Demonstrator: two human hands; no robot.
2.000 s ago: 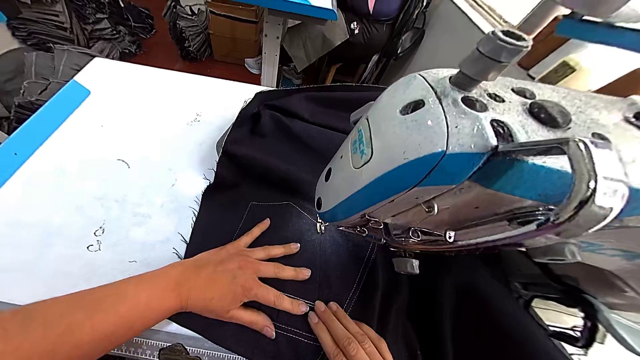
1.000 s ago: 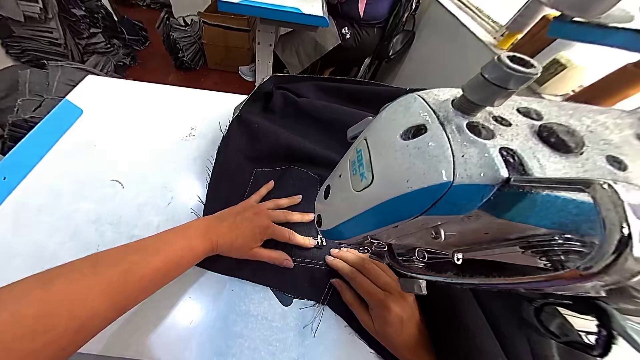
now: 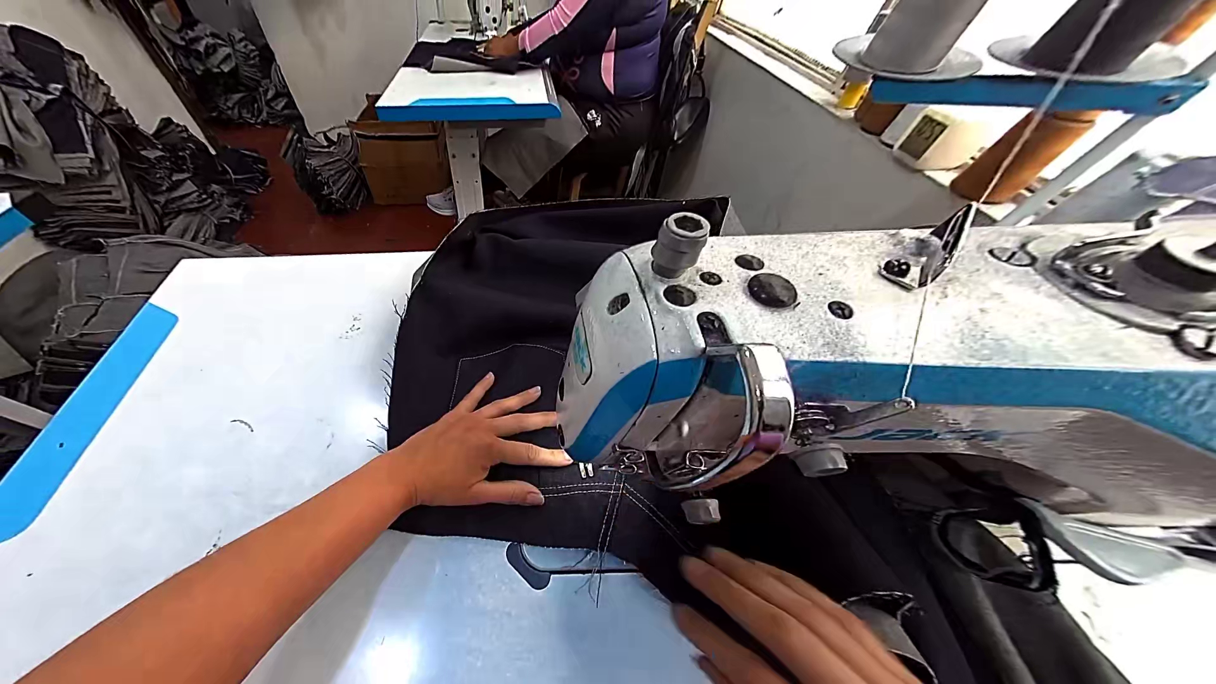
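Note:
Dark fabric (image 3: 513,256) with light stitched lines and frayed edges lies under the head of a Jack industrial sewing machine (image 3: 655,351). My left hand (image 3: 480,446) rests flat on it, fingers spread, just left of the presser foot (image 3: 585,469). A stitched patch outline (image 3: 513,361) shows above that hand's fingers. My right hand (image 3: 788,617) lies at the lower right, fingers together, on or beside the fabric's near edge; whether it pinches the cloth is not visible. Loose threads (image 3: 598,570) hang from the near edge.
The white table (image 3: 266,380) has a blue edge (image 3: 85,418). Thread cones (image 3: 912,38) stand at the upper right. Piled garments (image 3: 104,190) lie at the left. A co-worker (image 3: 608,47) sits at another table (image 3: 475,90) beyond, near a cardboard box (image 3: 399,157).
My right hand has moved away from the presser foot, toward the lower right. The fabric has turned under the machine, and my left hand has stayed flat on it. The view has shifted.

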